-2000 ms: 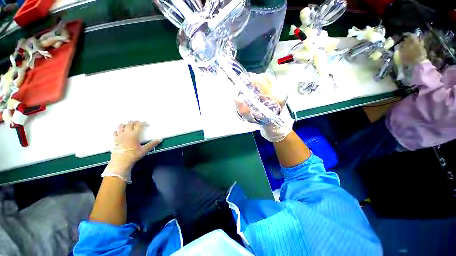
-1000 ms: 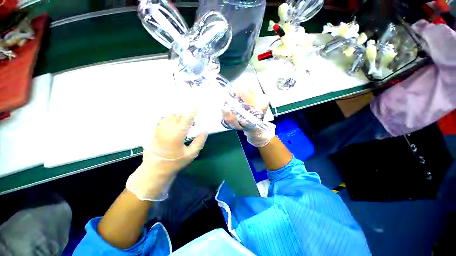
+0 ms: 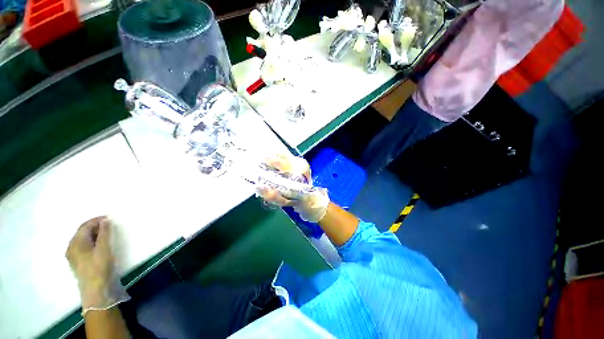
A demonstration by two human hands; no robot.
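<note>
My right hand (image 3: 286, 182), in a thin translucent glove, grips the narrow tube end of a clear shiny plastic figure (image 3: 210, 126). The figure's round bulbs point up and left, over the white sheet and in front of the smoky grey cylinder. My left hand (image 3: 93, 255), also gloved, rests on the white sheet (image 3: 159, 192) at the left with its fingers curled in. I see nothing in it.
Beyond the cylinder (image 3: 173, 56), cream-white pieces (image 3: 281, 56) with red clamp handles and clear figures stand on another white sheet (image 3: 328, 79). A person's pink sleeve (image 3: 457, 69) is at the right. A red bin (image 3: 51, 23) is at the upper left. A blue object (image 3: 338, 175) lies below the bench.
The view has turned to the right. My left hand first came towards the figure, then moved away left and its fingers curled. My right hand still holds the figure, now tilted further left.
</note>
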